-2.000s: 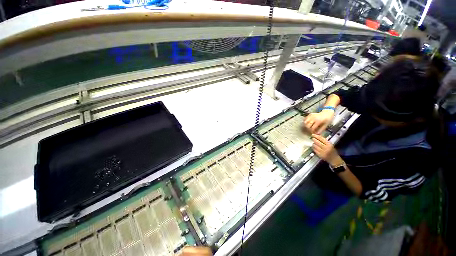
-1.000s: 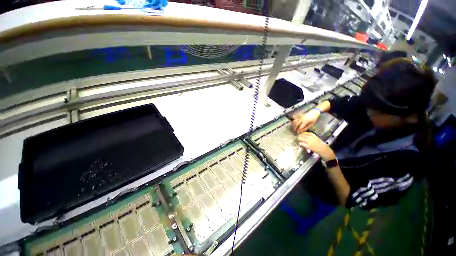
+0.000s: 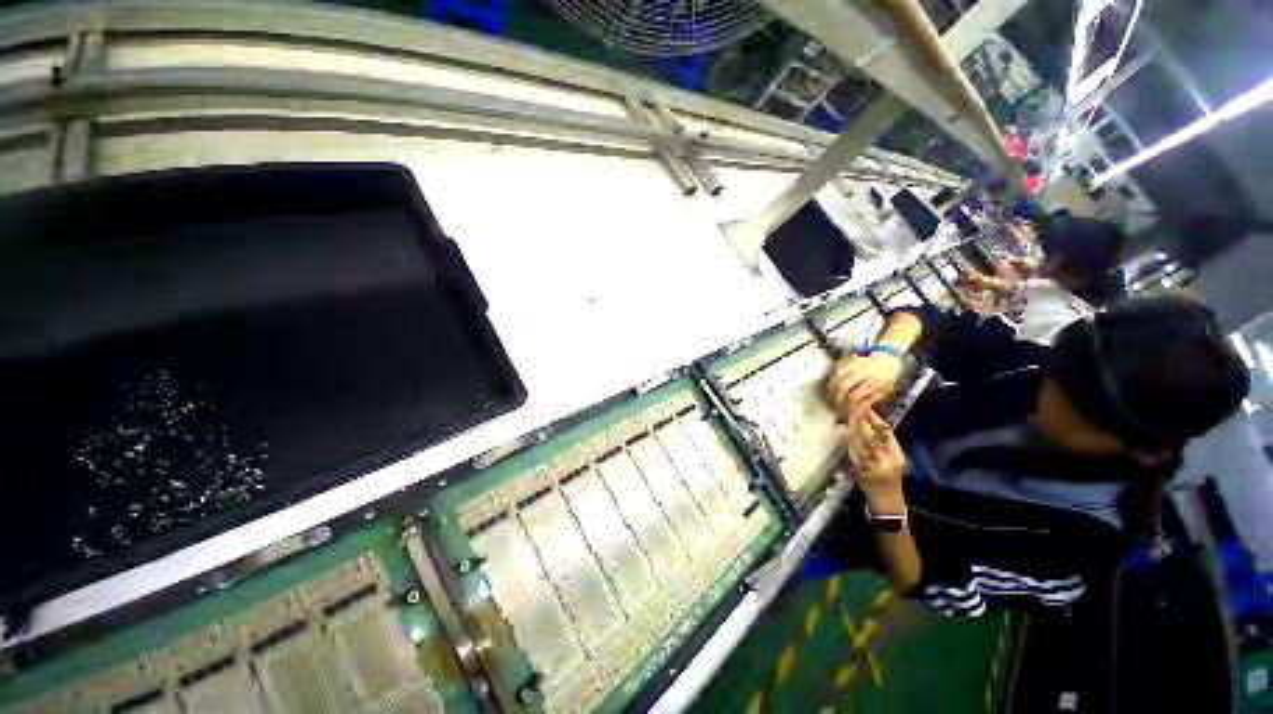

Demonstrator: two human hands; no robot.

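Neither of my hands shows in the view. A green-edged circuit board panel with rows of oblong units lies in a dark carrier in front of me, dark fitted components in a row along its upper side. A second panel lies at the lower left, cut off by the bottom edge. A metal crossbar with small clips separates the two. A large black component tray rests behind the line at the left, with many small shiny components scattered in it.
A neighbouring worker in a dark striped sleeve has both hands over a panel further right. Another worker sits beyond. A smaller black tray rests on the white shelf near a slanting post. Yellow-black tape marks the green floor.
The view has tilted and moved closer to the line. The large tray and panels look bigger. Fingertips at the bottom edge earlier are out of view, and the hanging coiled cord no longer shows.
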